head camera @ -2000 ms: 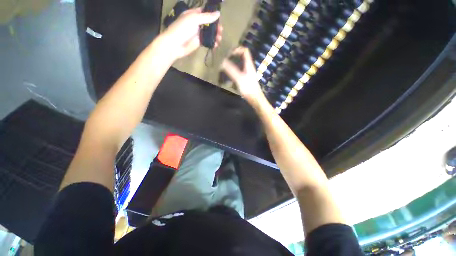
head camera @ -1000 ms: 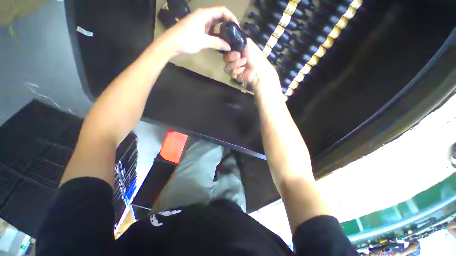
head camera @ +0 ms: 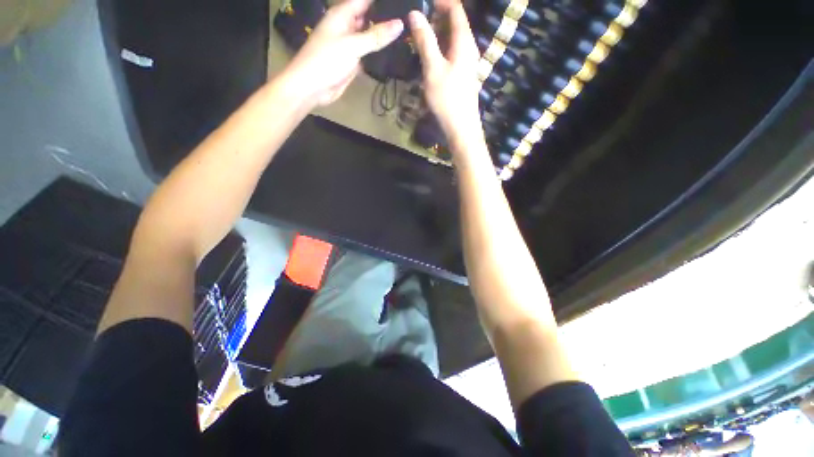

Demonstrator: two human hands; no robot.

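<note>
Black corded units (head camera: 393,58) lie close together on the brown cardboard pad in the black tote (head camera: 357,178), between my hands, with thin looped leads hanging toward me. My left hand (head camera: 341,54) is at their left, thumb stretched over them. My right hand (head camera: 449,67) is at their right, thumb and fingers raised and apart. The top edge of the picture cuts off some fingertips, so I cannot tell whether either hand grips a unit. Packed rows of units (head camera: 544,80) with pale yellow label stripes stand right of my right hand.
More loose black units (head camera: 299,22) lie at the tote's upper left. Dark slatted containers (head camera: 62,277) stand on the grey floor at left. An orange-red object (head camera: 309,261) is beside my legs. A green conveyor (head camera: 714,379) and part of a person (head camera: 732,444) show at lower right.
My hands were together around a black unit a second ago; now they are apart and farther up. The units and looped leads between them are now uncovered.
</note>
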